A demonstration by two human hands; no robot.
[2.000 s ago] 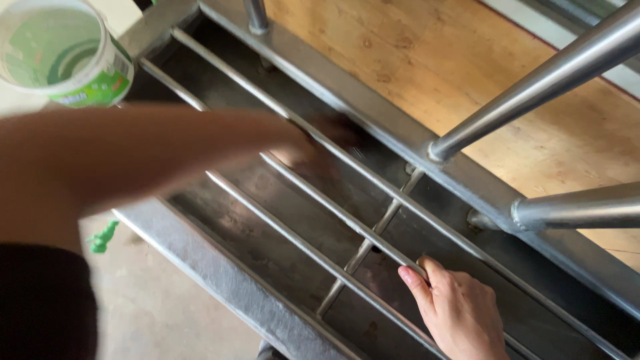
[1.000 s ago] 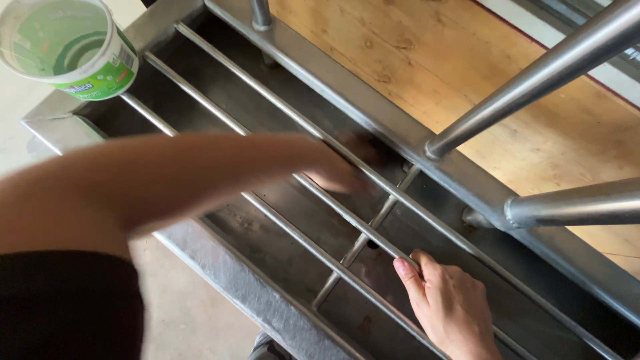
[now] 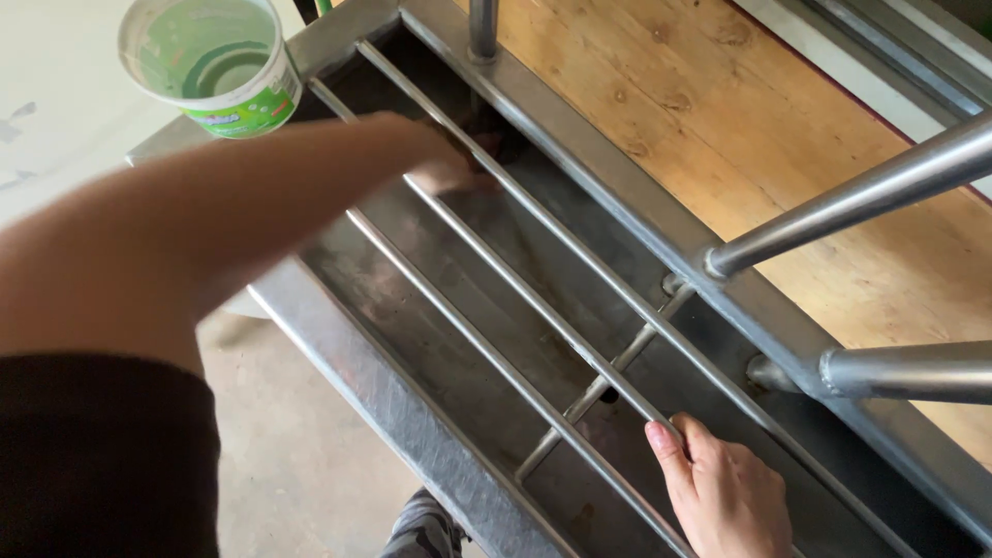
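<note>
My right hand (image 3: 725,488) is closed around the middle metal bar (image 3: 535,306) of a rack in a stainless steel basin (image 3: 349,387). From the left, my left arm passes over two of the bars, and my left hand (image 3: 457,167) reaches beneath the bar nearest the wooden boards. That hand is blurred and partly covered by the bar; something dark lies by its fingers, but whether it is held cannot be told. A metal crossbar (image 3: 639,341) runs under the long bars. Brown marks show on the basin floor.
A white plastic tub (image 3: 240,112) with a green label, containing some liquid, stands at the basin's upper left corner. Steel tubes (image 3: 860,194) rise from the far rim beside wooden boards (image 3: 666,116). A leg in patterned trousers (image 3: 422,527) shows below.
My left hand has moved along the basin toward its upper left end, away from the crossbar it was near a second ago. My right hand stays on the bar.
</note>
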